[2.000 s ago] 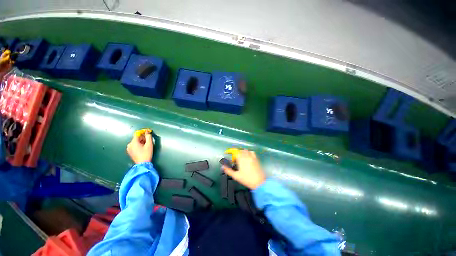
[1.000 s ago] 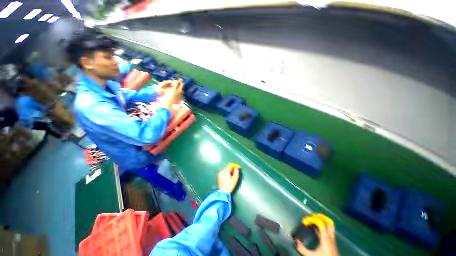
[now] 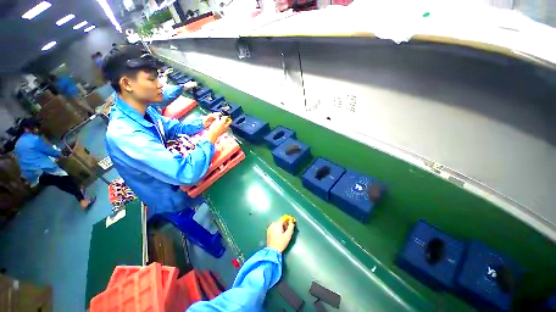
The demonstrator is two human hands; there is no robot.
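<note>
My left hand (image 3: pixel 280 234), with yellow on its fingertips, is over the glossy green worktop, fingers drawn together. Whether anything small is between them I cannot tell. My right hand is out of the picture. Small black blocks (image 3: pixel 325 294) lie loose on the worktop at the bottom, right of my left sleeve, some cut off by the edge. Blue boxes (image 3: pixel 357 194) stand in a row on the green belt (image 3: pixel 390 234). Some show a dark oval opening, as on one box (image 3: pixel 322 177); others bear a white logo and a dark piece.
A person in a blue smock sits at left, hands raised over a red tray (image 3: pixel 220 173) on the worktop. Red slotted trays (image 3: pixel 143 289) are stacked at the bottom left. A grey-white panel (image 3: pixel 366 109) runs behind the belt. Another person and cartons are at far left.
The view has swung left and up, bringing the neighbour into sight. My right hand, earlier by the black blocks and then by a dark piece, has left the picture. My left hand keeps its fingers together.
</note>
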